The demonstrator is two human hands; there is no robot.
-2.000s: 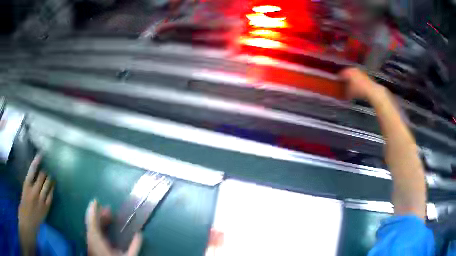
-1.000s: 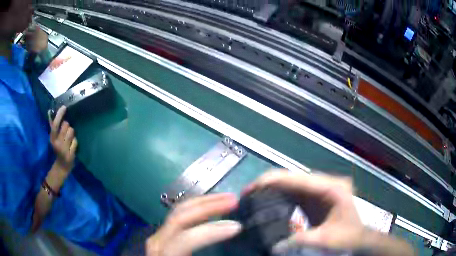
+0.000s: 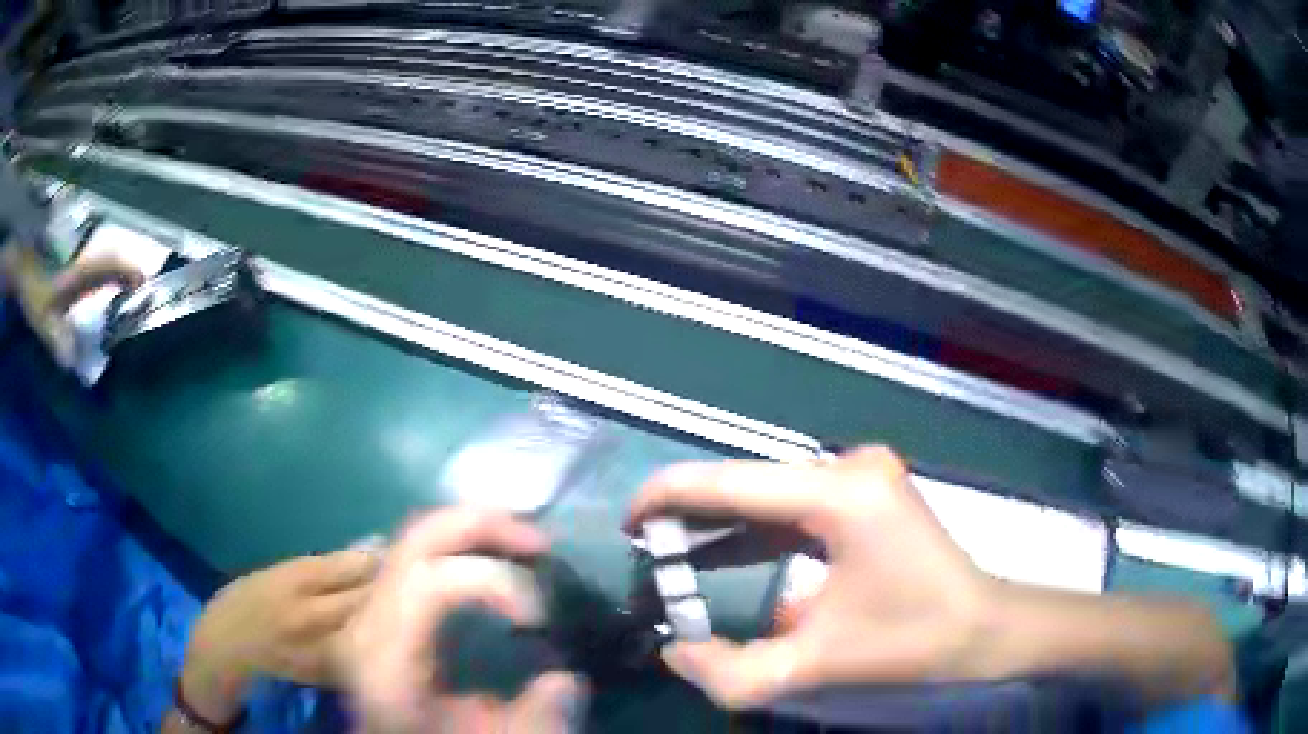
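A dark bar-shaped fixture (image 3: 680,581) is held up in front of me, blurred, with a row of bright pale spots along its right side. My right hand (image 3: 846,581) grips its right side, thumb below and fingers above. My left hand (image 3: 452,617) is curled around its dark left part; motion blur hides the exact contact. The white tray (image 3: 1026,531) lies behind my right hand and forearm, partly covered. Any small parts in my fingers are too blurred to tell.
Another fixture (image 3: 524,456) lies on the green bench (image 3: 337,430) beyond my left hand. Another person's hand (image 3: 287,617) reaches in close beside my left hand. At the far left are a fixture (image 3: 179,294) and a hand. Conveyor rails and an orange strip (image 3: 1083,230) lie beyond.
The view has shifted. My hands have moved apart, turning the held fixture so bright spots show. The other person's braceleted hand has come in beside my left hand.
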